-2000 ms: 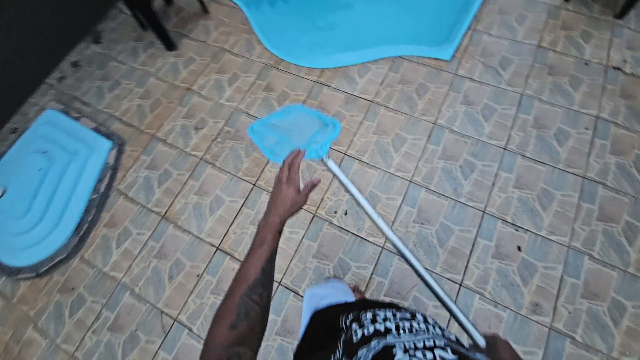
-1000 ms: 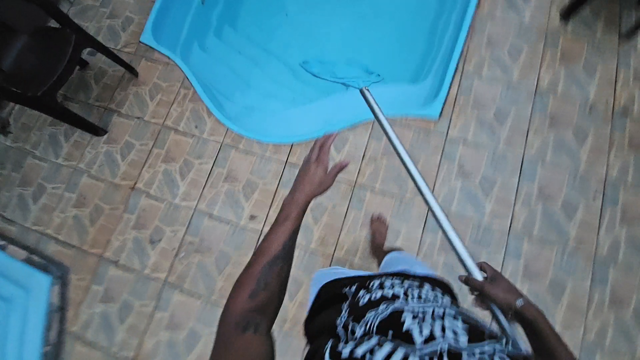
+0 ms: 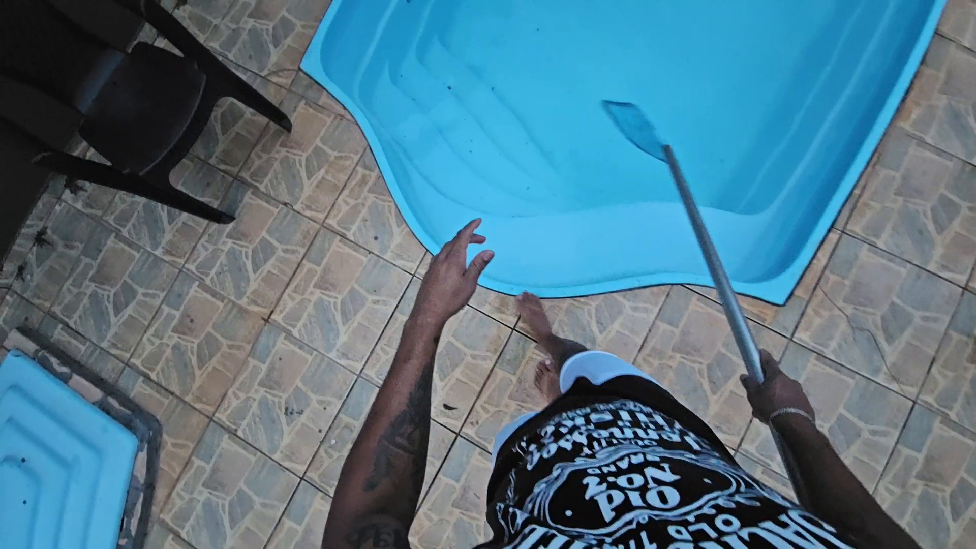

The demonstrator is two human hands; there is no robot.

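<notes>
My right hand (image 3: 776,387) grips the lower part of a metal pole (image 3: 713,259), which slants up and left over the large blue pool (image 3: 595,287). At the pole's far end is a blue skimmer net (image 3: 634,128), seen nearly edge-on over the pool; whether it touches water cannot be told. My left hand (image 3: 453,274) is held out empty, fingers apart, above the pool's near left rim.
A dark chair (image 3: 145,107) stands at the upper left on the patterned floor tiles (image 3: 252,374). A smaller stepped blue pool (image 3: 69,450) with a stone edge lies at the lower left. My bare foot (image 3: 536,316) is at the big pool's rim.
The skimmer net was over the tiles two seconds ago and is now over the large pool, turned edge-on. The view has shifted, showing more of the pool and the chair.
</notes>
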